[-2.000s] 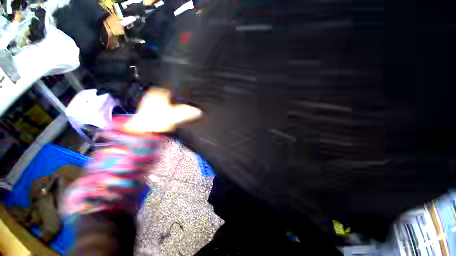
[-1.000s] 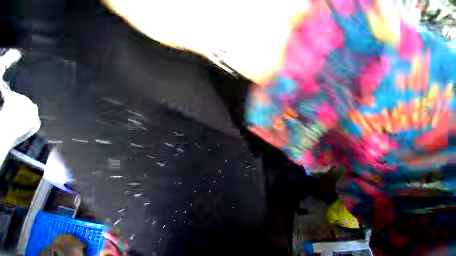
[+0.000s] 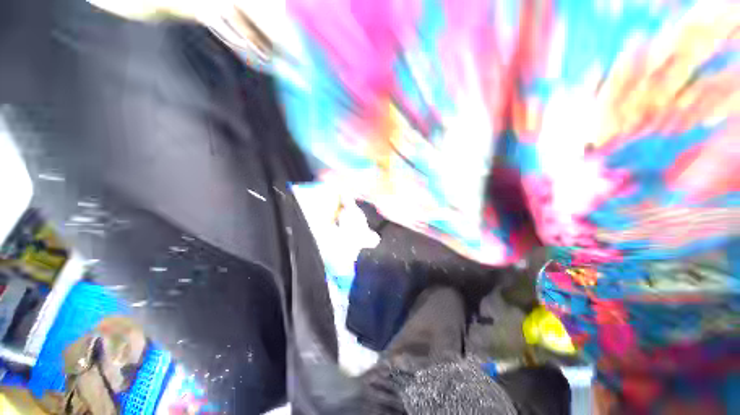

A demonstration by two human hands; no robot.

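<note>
Black cloth panels with tiny light specks [image 3: 162, 170] hang in large folds across the left half of the head view. My right hand [image 3: 215, 12] is at the top edge, blurred, overexposed and cut off, over the top of the cloth. Its bright floral sleeve fills the upper right. Whether its fingers hold the cloth cannot be told. My left hand is not visible; a small patch of similar bright floral fabric, possibly its sleeve, shows at the bottom left beside the cloth.
A blue slotted crate [image 3: 150, 377] with brown material [image 3: 105, 365] stands at the lower left. A dark-clad leg or lap [image 3: 438, 324] is at bottom centre. A bright yellow item [image 3: 548, 331] lies at the lower right. A white surface edge shows at far left.
My right arm has swept in from the right, across the view, and its hand has moved to the upper left. The black cloth has shifted left, uncovering the lap area.
</note>
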